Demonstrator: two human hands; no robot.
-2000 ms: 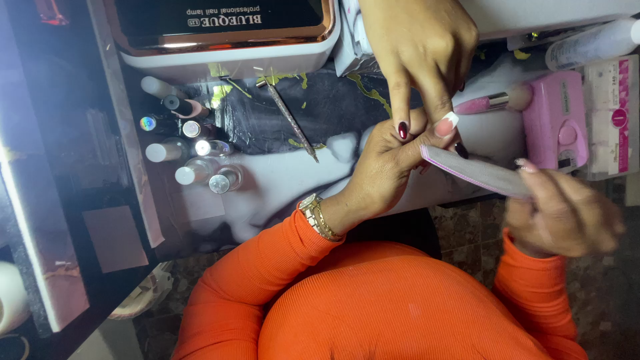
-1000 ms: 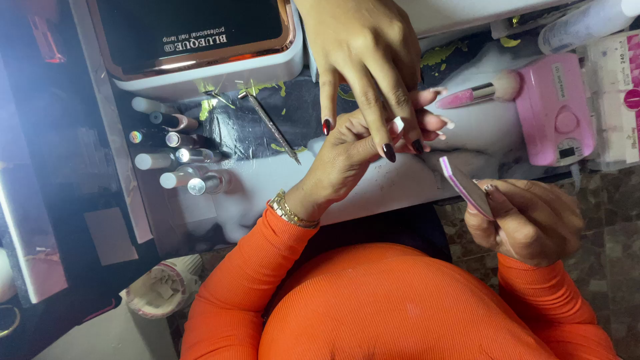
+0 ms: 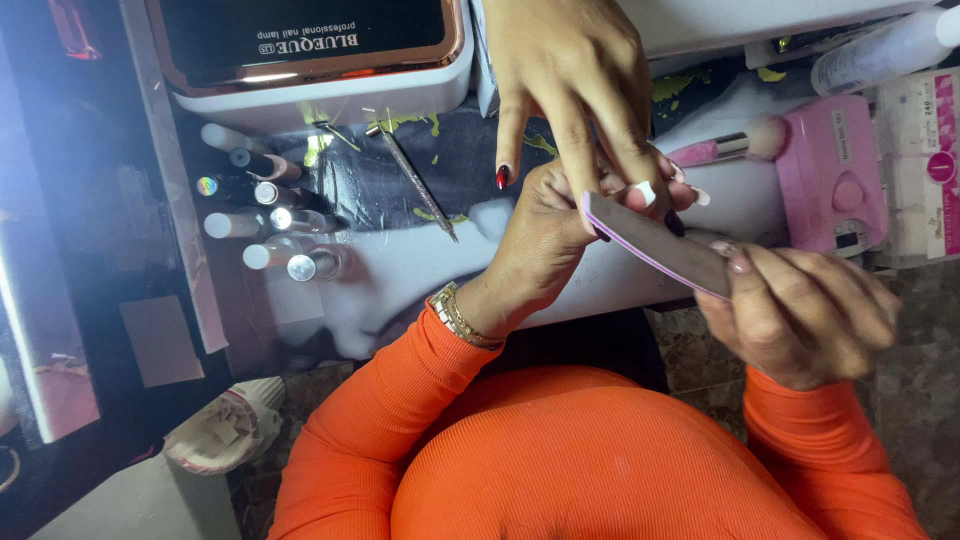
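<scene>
My left hand (image 3: pixel 544 229), with a gold watch and bracelet (image 3: pixel 459 315) at its wrist, holds the fingers of another person's hand (image 3: pixel 577 82). That hand reaches in from the top, and its nails are dark or red. My right hand (image 3: pixel 799 304) grips a curved nail file (image 3: pixel 656 244), grey with a pink-purple edge. The file's far end lies at a fingertip of the other person, beside my left thumb; whether it touches the nail is unclear. Long white-tipped nails show on my left hand. Part of my left fingers is hidden behind the other person's hand.
A nail lamp (image 3: pixel 315 75) stands at the upper left, with several polish bottles (image 3: pixel 240 225) below it. A thin metal tool (image 3: pixel 416 184) lies between them and the hands. A pink-handled brush (image 3: pixel 712 150), a pink nail drill unit (image 3: pixel 832 176) and a box of nail tips (image 3: pixel 919 165) are at right.
The file in my right hand, held lower and away from the fingers a second ago, has moved up to the other person's fingertip. My left hand still holds that person's fingers.
</scene>
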